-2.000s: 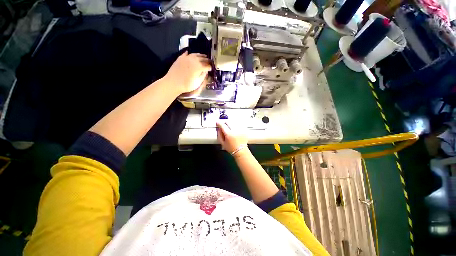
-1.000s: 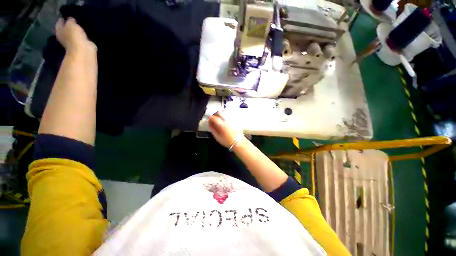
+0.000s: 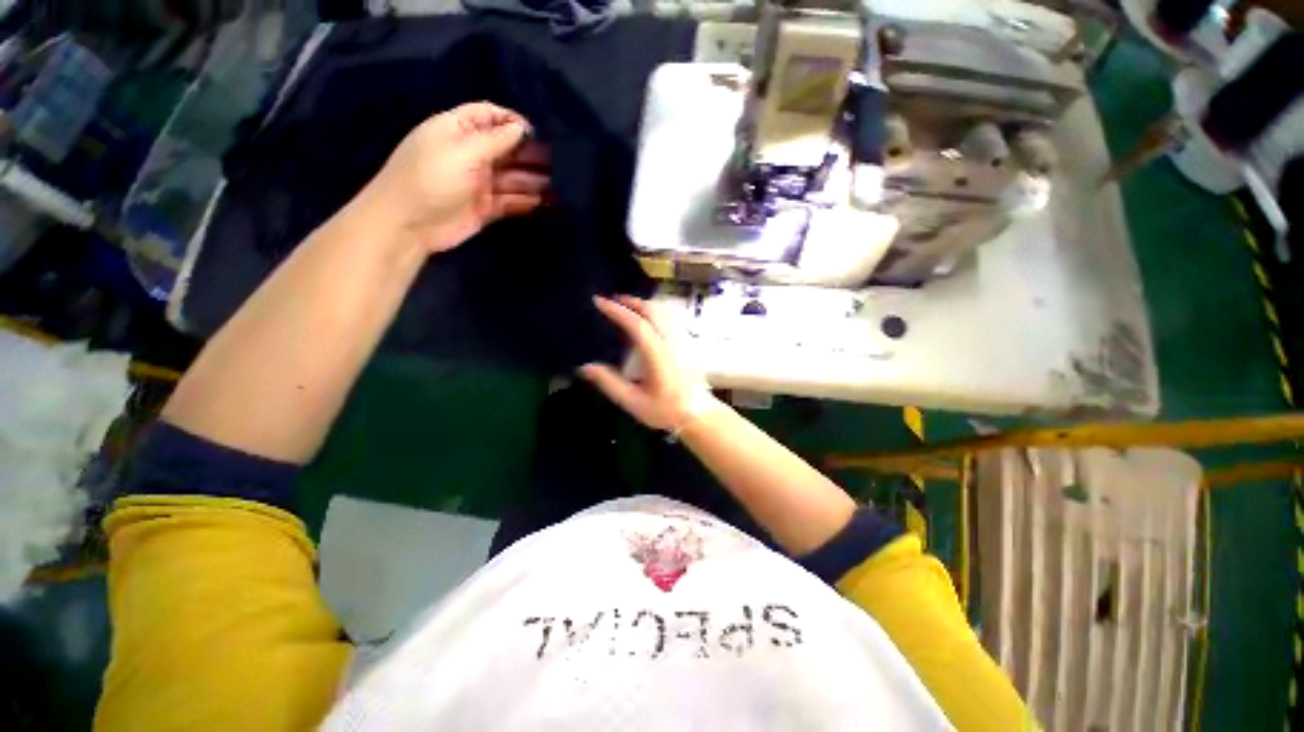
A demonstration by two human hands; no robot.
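Observation:
The dark garment piece lies on the dark-covered surface left of the overlock machine and hangs over the front edge. My left hand is over the cloth with its fingers curled; whether it pinches the cloth is hard to tell. My right hand is at the cloth's right edge by the table front, thumb and fingers apart. The pale cloth plate left of the needle area is uncovered. The machine stands on a worn off-white table.
Dark thread cones stand on white holders at the upper right. A trolley with a yellow frame and beige slatted top is right of my lap. White cloth lies at the far left. Grey cloth is at the top edge.
My left hand moved from the machine to the cloth's far left, then back right over its middle. The cloth has left the machine plate. My right hand has opened beside the cloth. The view shifted left.

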